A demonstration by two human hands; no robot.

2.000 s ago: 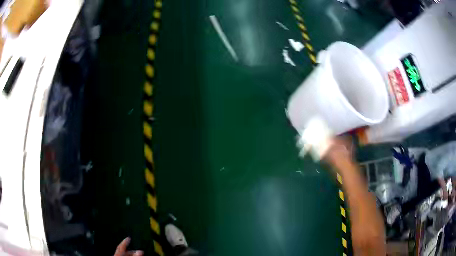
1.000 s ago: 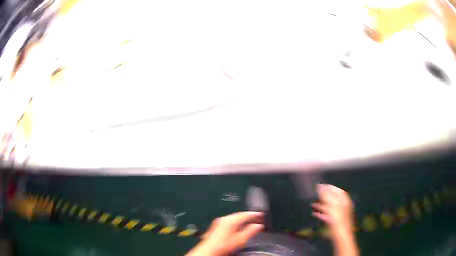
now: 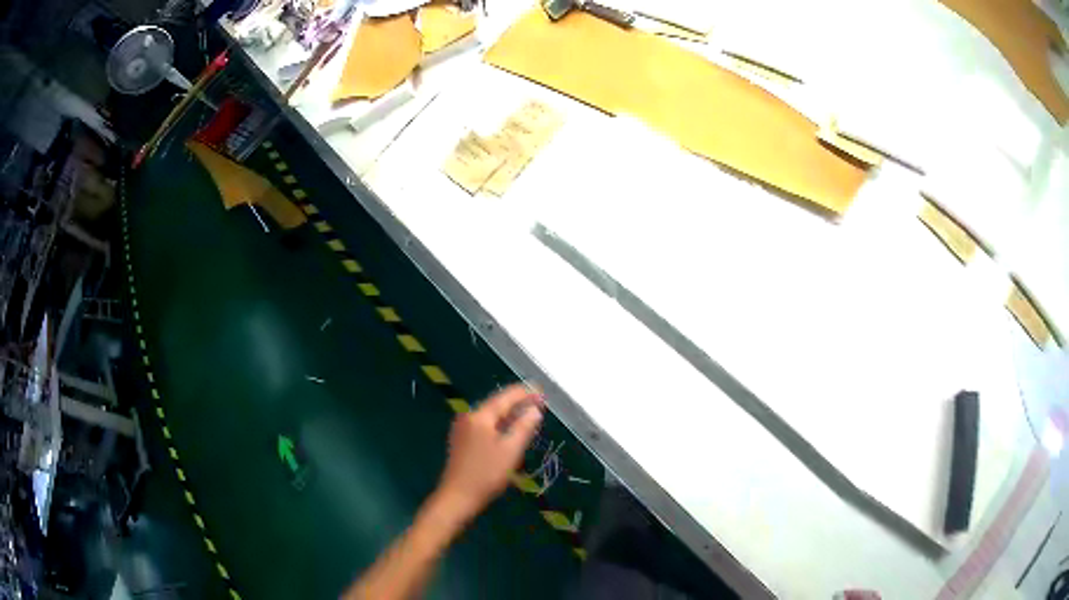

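Note:
My left hand (image 3: 498, 436) is over the floor just outside the table's edge, its fingers loosely curled with nothing seen in them. Only a small bit of my right hand (image 3: 859, 594) shows at the bottom edge. A white fabric stack (image 3: 774, 316) lies on the table, with a grey, shaded long edge. A black bar weight (image 3: 961, 461) lies at its right end. A pink-gridded ruler (image 3: 996, 533) lies beyond it at lower right. Printed tan tickets (image 3: 504, 147) lie near the table's left side.
A long tan cardboard pattern (image 3: 703, 117) lies farther back, with a metal tool (image 3: 586, 12) at its end. Smaller tan tickets (image 3: 947, 230) lie by white layers at right. The table's dark edge (image 3: 492, 334) runs diagonally. A white fan (image 3: 141, 59) stands at upper left.
The view has swung from the floor and white bin to the table. The white thing earlier in my right hand is no longer seen. My right hand has nearly left the picture.

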